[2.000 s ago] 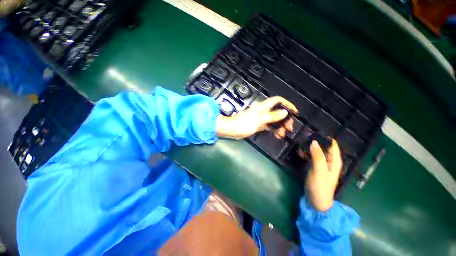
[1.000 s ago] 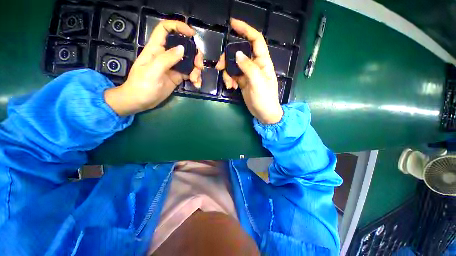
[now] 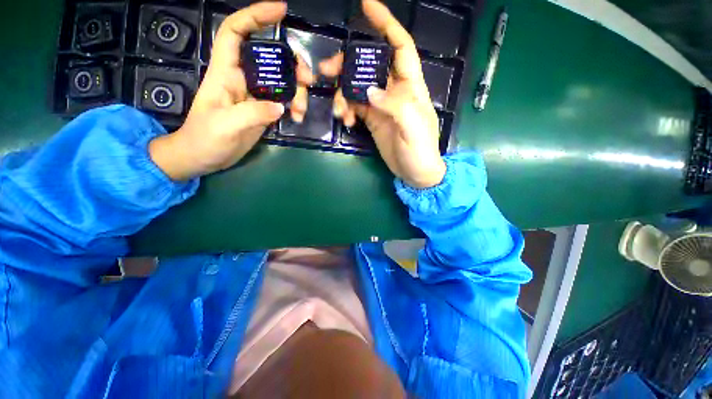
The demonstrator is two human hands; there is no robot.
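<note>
My left hand [image 3: 217,117] holds a black smartwatch [image 3: 268,72] by its edges, screen up, with the thumb at its lower right corner. My right hand [image 3: 402,125] holds a second smartwatch [image 3: 365,70], screen up, with the thumb tip at its lower right. Both screens show lines of white text with small coloured marks near the bottom, red and green on the left one. Both watches are above the black compartment tray [image 3: 201,66]. Several watches lie face down in its left pockets, one of them near my left hand [image 3: 161,96], with round sensor rings showing.
A pen or marker [image 3: 491,61] lies on the green bench [image 3: 578,148] right of the tray. A small pale fan [image 3: 688,263] stands at the right edge. Black gridded trays [image 3: 597,354] are at the lower right, and another dark gridded shape [image 3: 699,152] is at the far right.
The view has swung round from the angled one. My hands have left the tray surface, each with a watch. The screens, dark a second ago, now show text.
</note>
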